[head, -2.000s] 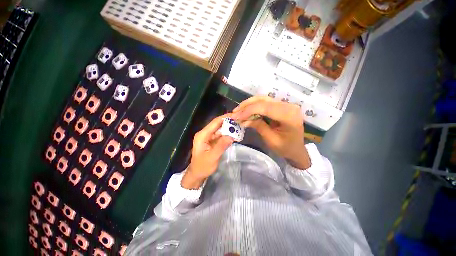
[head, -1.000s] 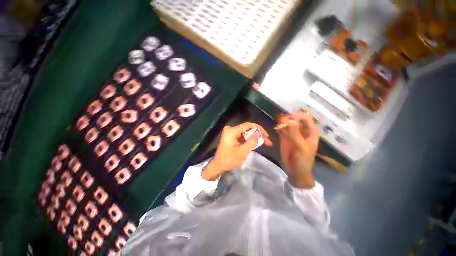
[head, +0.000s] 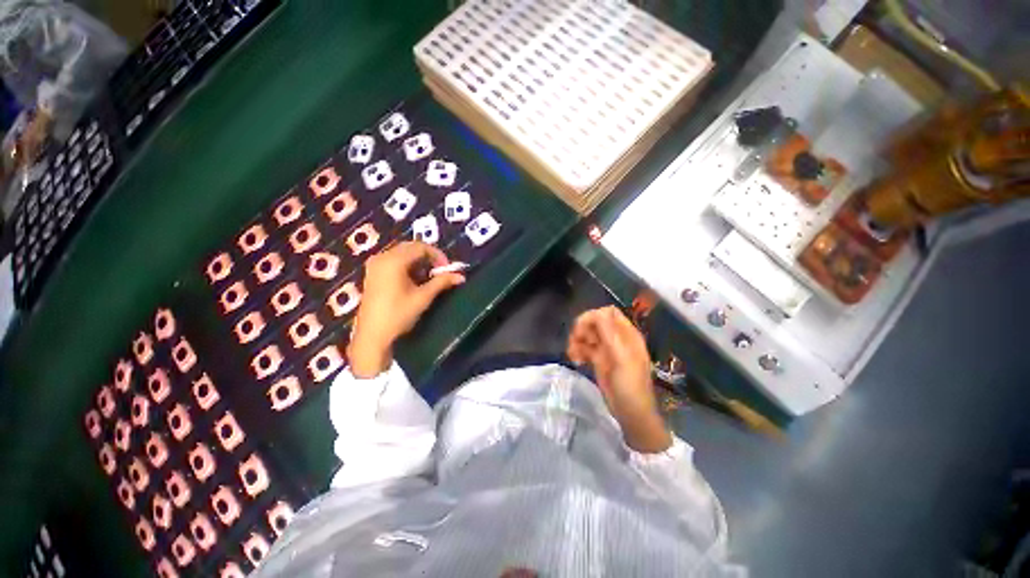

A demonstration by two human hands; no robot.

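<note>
My left hand (head: 390, 296) is over the right edge of a black parts tray (head: 243, 367). Its thumb and fingers pinch a small housing (head: 448, 269), seen nearly edge-on. White housings (head: 457, 206) with dark centres sit in the tray's upper rows, one right beside my fingertips. Reddish unfinished housings (head: 287, 298) fill the lower rows; my hand hides some. My right hand (head: 616, 359) is in front of my body near the press base, fingers curled; whether it holds anything cannot be told.
A stack of sheets (head: 570, 90) stands behind the tray. The white press base (head: 678, 243) is at right, with orange-brown nests (head: 841, 262), a brass-coloured press head (head: 960, 169) and front knobs (head: 717, 318). Another tray (head: 169, 435) lies lower left. Another person's sleeve (head: 68, 57) shows upper left.
My left hand has moved from in front of my body to the tray. One more white housing sits in the tray. My right hand has moved slightly left and down. The view has shifted.
</note>
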